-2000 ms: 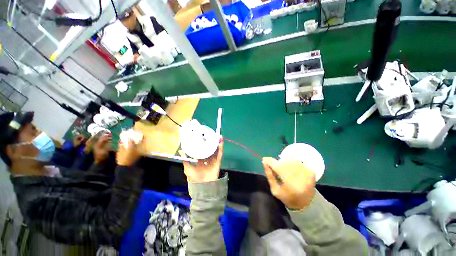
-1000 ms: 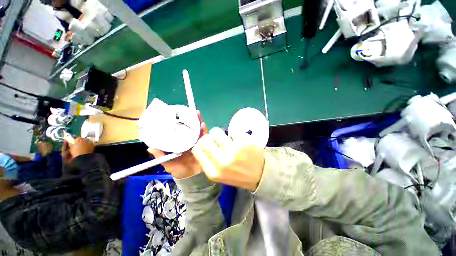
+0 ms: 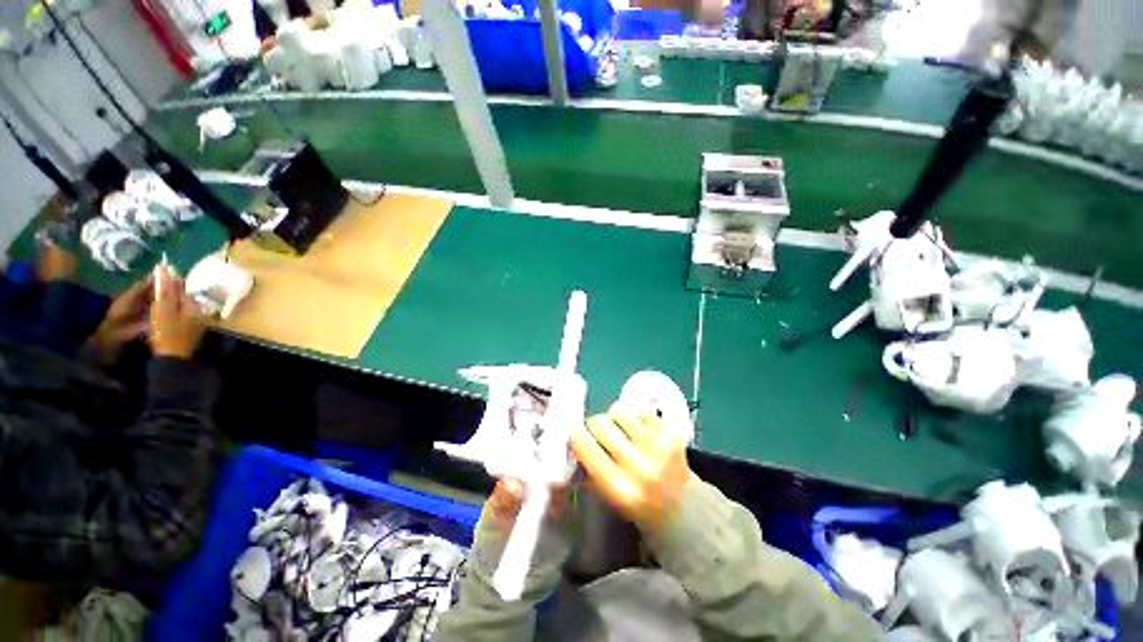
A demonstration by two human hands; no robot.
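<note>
My left hand holds a white camera housing over the bench's front edge. Its open side faces up and shows dark and reddish wires inside. One antenna stick points up and away, another points down towards me, over my left hand. My right hand is just right of the housing, its fingers bent beside the housing's edge. It holds a white round cover, partly hidden behind the fingers. Whether the cover touches the housing cannot be told.
A grey screw feeder stands at the bench's back. A black electric screwdriver hangs at right above white camera units. Blue bins of round parts and housings sit below. At left are a brown board, black box and a person's hands.
The housing has turned so its open side with wires shows, and its antennas point differently. The round cover stays in my right hand, close to the housing. The view has shifted, showing more of the bench.
</note>
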